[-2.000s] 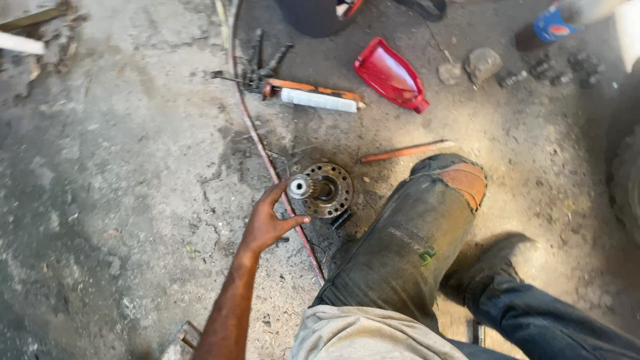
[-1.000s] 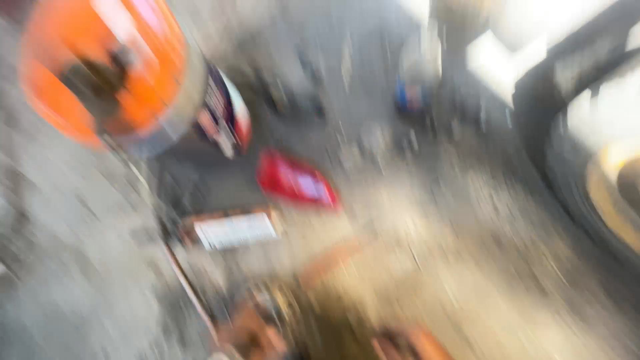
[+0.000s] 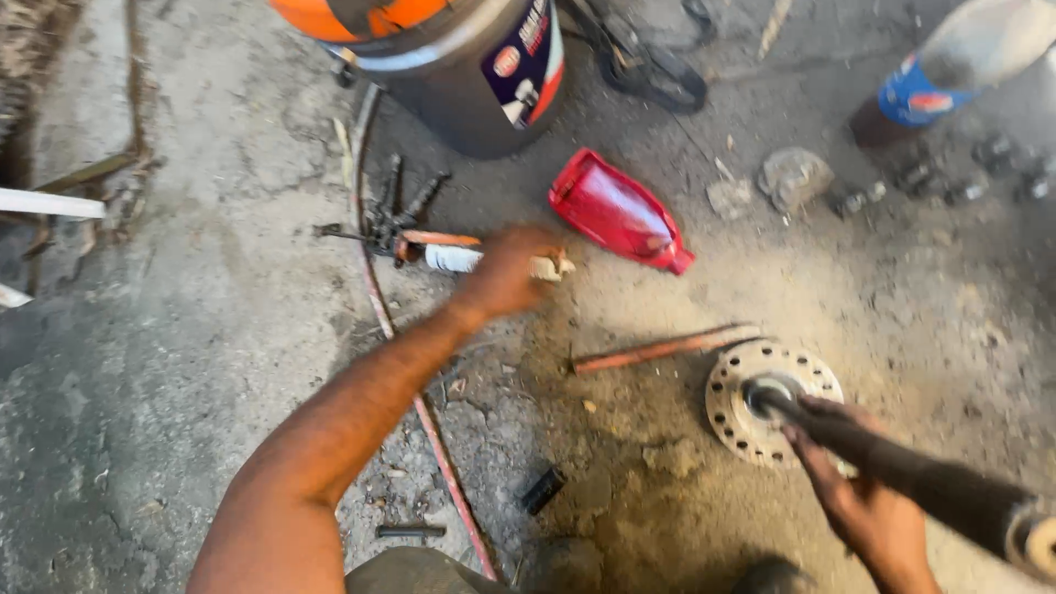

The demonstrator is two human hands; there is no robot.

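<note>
My left hand (image 3: pixel 511 272) is closed around a caulking gun (image 3: pixel 441 239) with a white cartridge (image 3: pixel 452 258), whose pale nozzle end shows past the fingers. My right hand (image 3: pixel 866 487) grips a dark metal axle shaft (image 3: pixel 916 474) close to its round flange (image 3: pixel 734 412). Holes ring this flange, and the shaft slants toward the lower right of the head view. An orange-red metal bar (image 3: pixel 652 350) lies on the floor between my hands, left of the flange.
A grey bucket (image 3: pixel 462 107) holding something orange stands at the top. Right of it lies a red cut-open plastic bottle (image 3: pixel 619 210). A hose (image 3: pixel 437 454) crosses the floor. A soda bottle (image 3: pixel 916 91) and bolts (image 3: pixel 858 198) are upper right; a black cylindrical piece (image 3: pixel 543 491) lies low centre.
My left hand was at the splined, flanged part two seconds ago and is now on the caulking gun. My right hand has come into view with the axle shaft.
</note>
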